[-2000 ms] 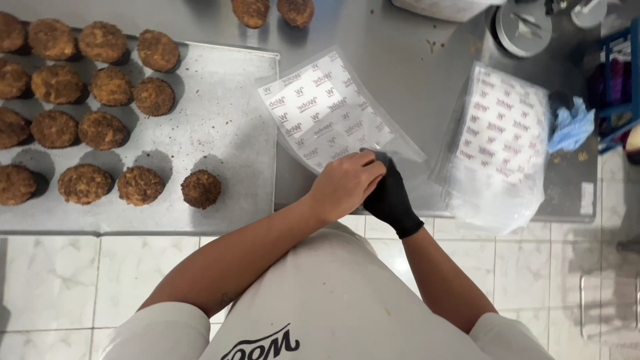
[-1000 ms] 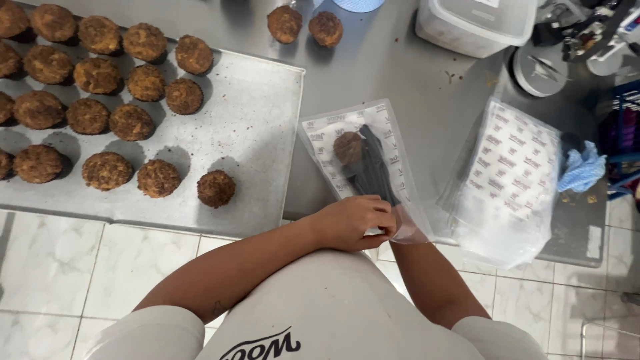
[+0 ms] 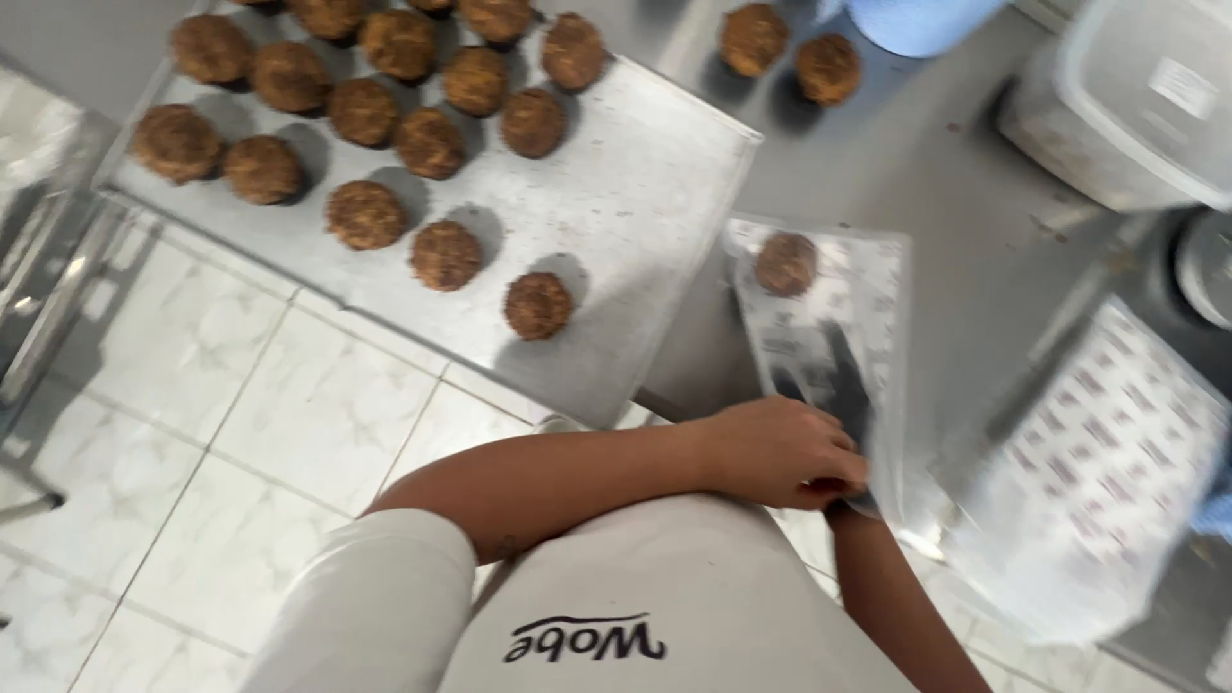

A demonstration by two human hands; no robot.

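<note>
A clear plastic bag [image 3: 890,308] with printed markings lies on the metal table, its mouth toward me. One round browned ball [image 3: 786,264], of food by its look, rests inside at the bag's far end. My right hand [image 3: 837,380], in a black glove, is inside the bag, its fingers apart and below the ball, not touching it. My bare left hand [image 3: 784,452] grips the bag's edge at the mouth, over my right wrist. To the left, a metal tray [image 3: 654,212] holds several similar balls [image 3: 538,306] in rows.
Two more balls [image 3: 828,69] sit on the table [image 3: 905,144] beyond the tray. A lidded plastic container [image 3: 1107,115] stands at the upper right, near a blue item [image 3: 924,19]. A stack of printed bags [image 3: 1097,462] lies at the right.
Two seconds ago my gloved hand was at the bag's mouth; one second ago it was inside beside the ball. Now it has drawn back from the ball. The view has turned and shifted.
</note>
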